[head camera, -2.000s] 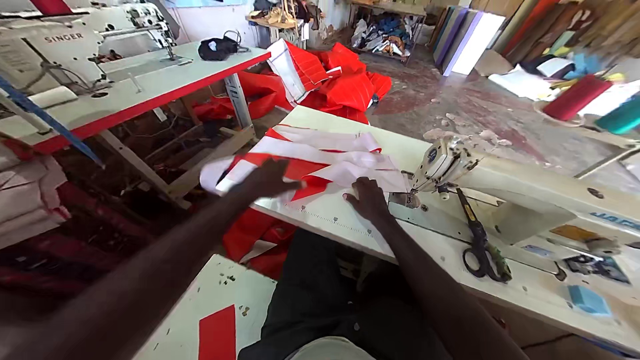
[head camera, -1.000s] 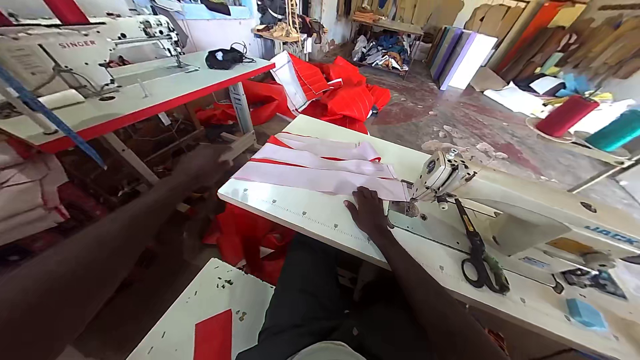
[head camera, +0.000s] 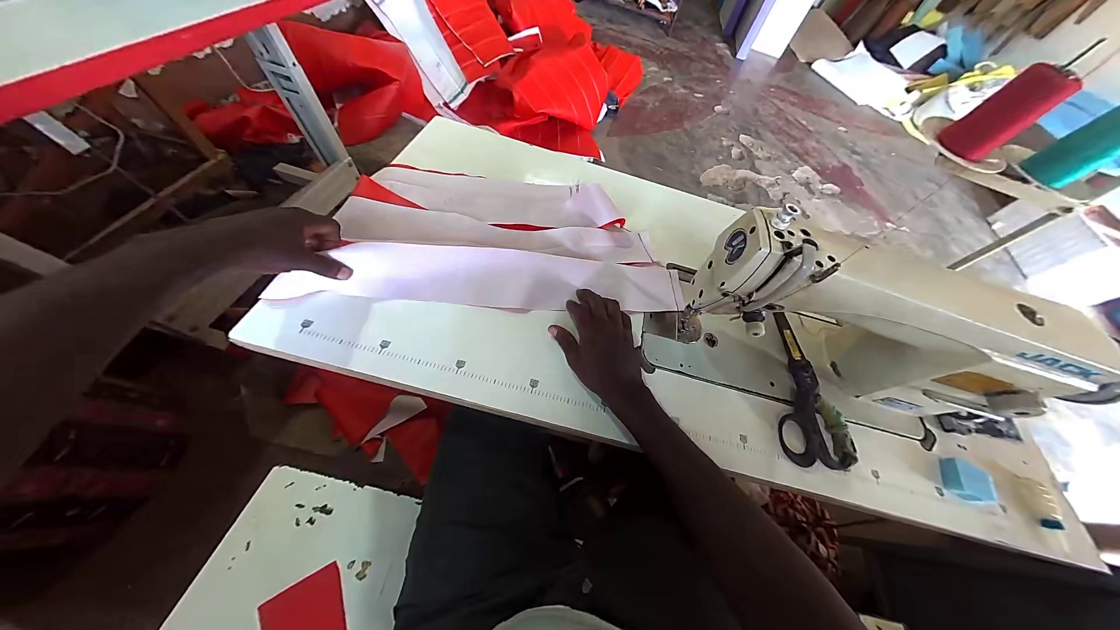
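White fabric strips with red edges (head camera: 472, 273) lie across the sewing table (head camera: 420, 337), the nearest one reaching the needle area of a Jack sewing machine (head camera: 744, 254). At the far left end of that strip is my left hand (head camera: 306, 245), its thumb over the strip's edge; whether the fingers pinch it is unclear. My right hand (head camera: 602, 346) rests with spread fingers on the front edge of the strip, left of the needle plate. Black-handled scissors (head camera: 809, 402) lie under the machine arm.
Red fabric (head camera: 551, 79) is heaped beyond the table. A blue block (head camera: 967, 479) sits at the table's right. Red (head camera: 1006, 112) and green (head camera: 1072, 149) thread cones stand at the upper right. A lower white surface (head camera: 289, 525) holds a red scrap (head camera: 306, 604).
My left hand was over the strips, then away to their left, and is now at the nearest strip's left end. My right hand has stayed near the needle area. The view has tilted downward.
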